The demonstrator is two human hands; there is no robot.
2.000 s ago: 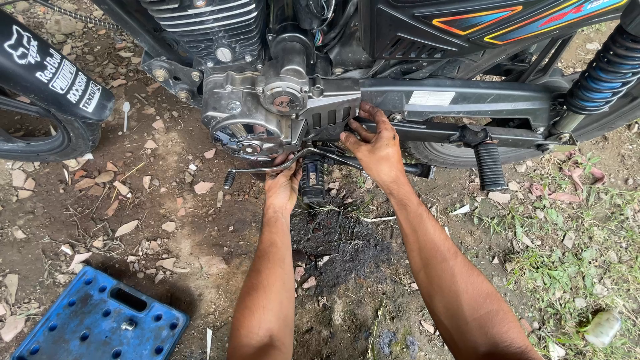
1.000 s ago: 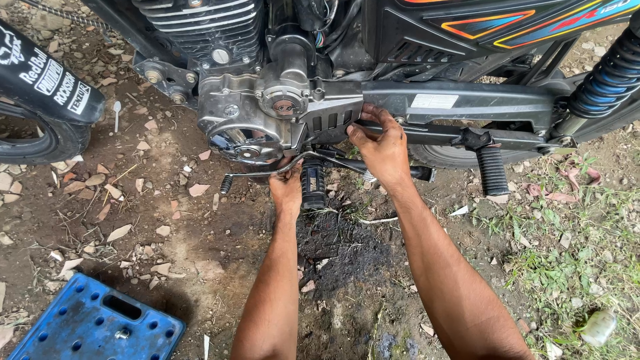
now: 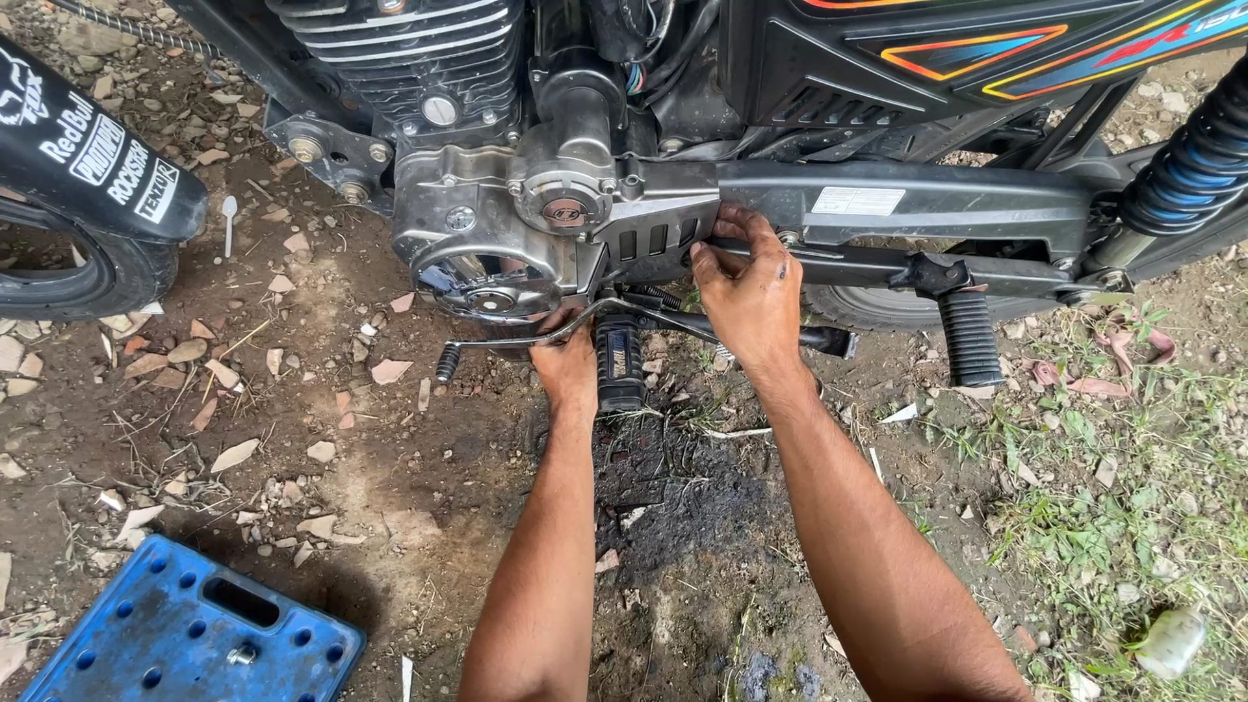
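A motorcycle's metal engine side cover (image 3: pixel 478 210) fills the upper middle, with a slotted sprocket cover (image 3: pixel 655 232) at its right. My right hand (image 3: pixel 749 283) has its fingers and thumb at that slotted cover's right edge, beside the black swingarm (image 3: pixel 936 210); what the fingertips pinch is hidden. Below the engine, my left hand (image 3: pixel 568 366) reaches up behind the gear shift lever (image 3: pixel 507 341), its fingers mostly hidden under the casing. Just right of it hangs a rubber footpeg (image 3: pixel 620 361). The finned cylinder (image 3: pixel 429 73) rises above.
A blue plastic stool or step (image 3: pixel 127 624) with a metal bolt (image 3: pixel 244 653) on it lies at lower left. The front wheel (image 3: pixel 88 278) is far left, near a white plastic spoon (image 3: pixel 229 224). A rear footpeg (image 3: pixel 970 336) and shock absorber (image 3: pixel 1194 156) are right. Dark wet soil lies below.
Both hands stay in about the same places at the engine. My right hand's fingers have shifted slightly at the edge of the slotted cover.
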